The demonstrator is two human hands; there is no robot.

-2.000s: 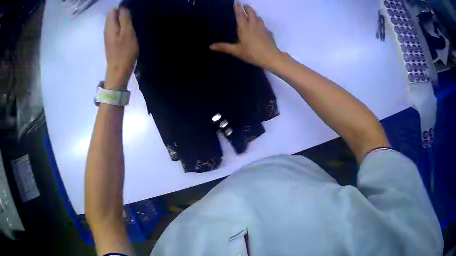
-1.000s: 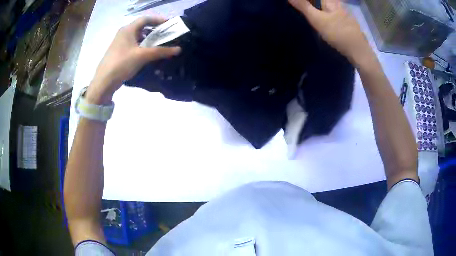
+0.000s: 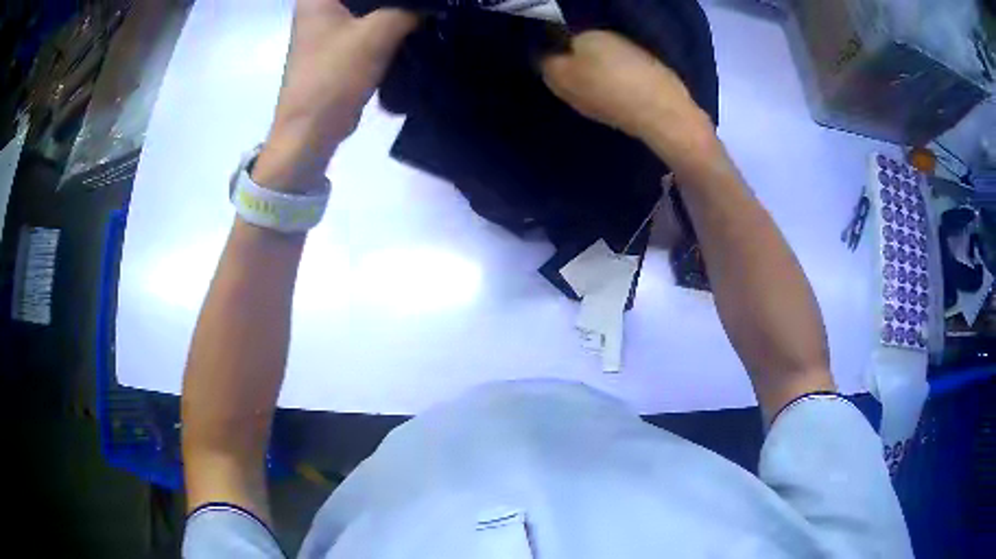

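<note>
A black garment (image 3: 491, 142) lies bunched on the white table, its top part cut off by the picture's upper edge. White hang tags (image 3: 603, 286) hang from it on a string and lie on the table at its near end. A white strip shows at the garment's top between my hands. My left hand (image 3: 350, 49) grips the garment's upper left part; its fingertips are hidden in the dark cloth. My right hand (image 3: 612, 82) is on the garment's upper middle with its fingers bent into the cloth; whether they grip it is hidden.
A sheet of purple round stickers (image 3: 903, 251) lies along the right table edge, with small dark snips (image 3: 857, 222) beside it. A cardboard box (image 3: 874, 71) with clear plastic stands far right, near an orange object (image 3: 923, 161). A blue crate (image 3: 137, 437) is below the left edge.
The garment has been turned and bunched towards the table's far side. My left hand has moved up and right, my right hand inward. The hang tags now lie in view at its near end.
</note>
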